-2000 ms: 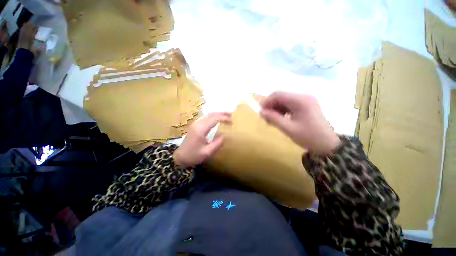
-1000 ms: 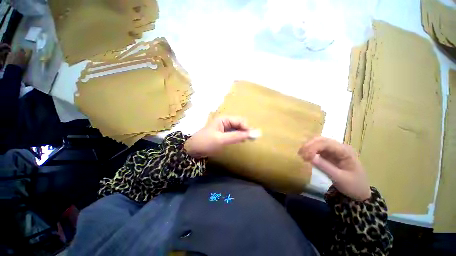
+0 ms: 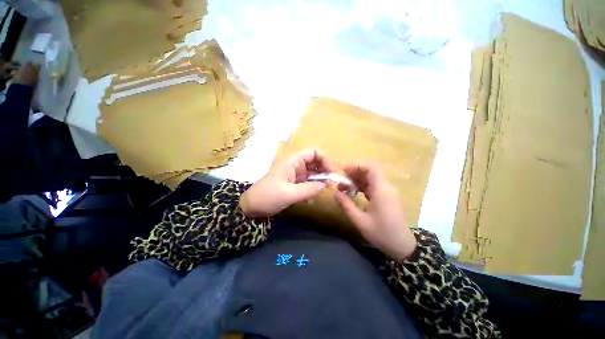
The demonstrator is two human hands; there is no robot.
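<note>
A tan kraft blank [image 3: 371, 136] lies flat and slightly turned on the white tabletop in front of me. My left hand [image 3: 288, 185] and my right hand [image 3: 375, 208] meet over its near left part. A small white strip [image 3: 330, 177] is held between the fingertips of both hands. The fingers hide much of the strip, so its full shape cannot be told. The near edge of the blank is partly hidden by my hands and sleeves.
A fanned pile of tan blanks with white strips [image 3: 169, 122] is at left, another tan pile [image 3: 133, 33] beyond it. A tall stack of long blanks [image 3: 531, 152] stands at right. Clear plastic [image 3: 424, 30] lies at the far side. Another person's hand [image 3: 26, 74] shows at far left.
My right hand has moved left from the blank's right side to meet my left hand and now also holds the white strip. Earlier, both hands were on the blank, which lay more tilted.
</note>
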